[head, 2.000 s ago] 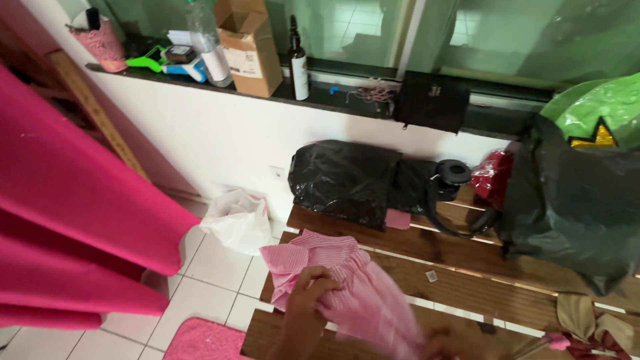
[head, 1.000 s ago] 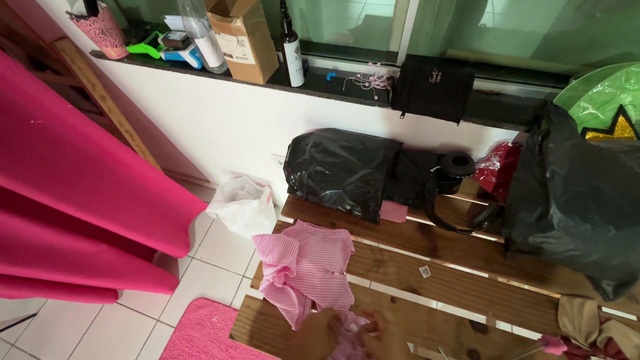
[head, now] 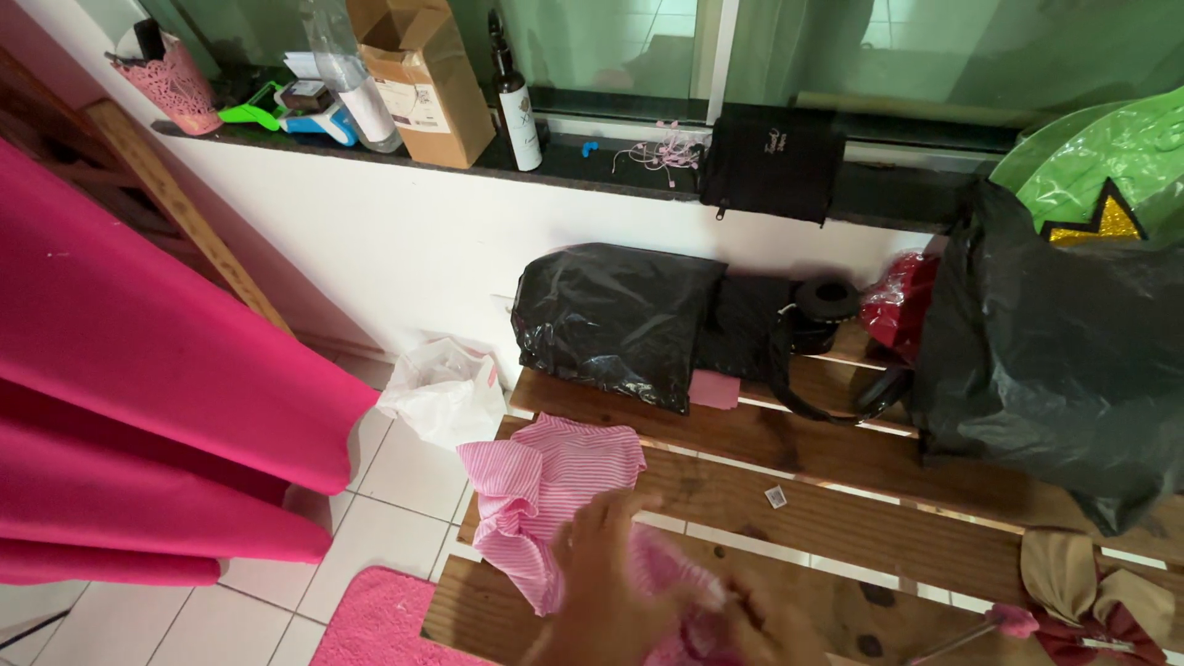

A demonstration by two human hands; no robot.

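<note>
A pink-and-white striped garment point(head: 555, 490) lies crumpled at the left end of the slatted wooden bench. Over its right edge is my left hand point(head: 606, 578), blurred, with fingers spread beside a second pink cloth piece point(head: 661, 560). My right hand point(head: 763, 620), also blurred, touches that pink piece low in the view; its fingers are partly hidden. Whether my left hand grips the piece is unclear. A small white tag point(head: 775, 498) rests on a slat to the right.
A black plastic bag point(head: 615, 324) and a large dark bag point(head: 1054, 370) sit on the bench point(head: 860, 499). Fabric bows point(head: 1091, 592) lie at lower right. A white bag point(head: 447, 393) stands on the floor. The black sill point(head: 573, 171) holds a box, bottles and a pouch.
Two seconds ago my left hand was on the striped garment while it stretched farther right; now the garment lies bunched at the left, and both hands are to its right with the pink piece.
</note>
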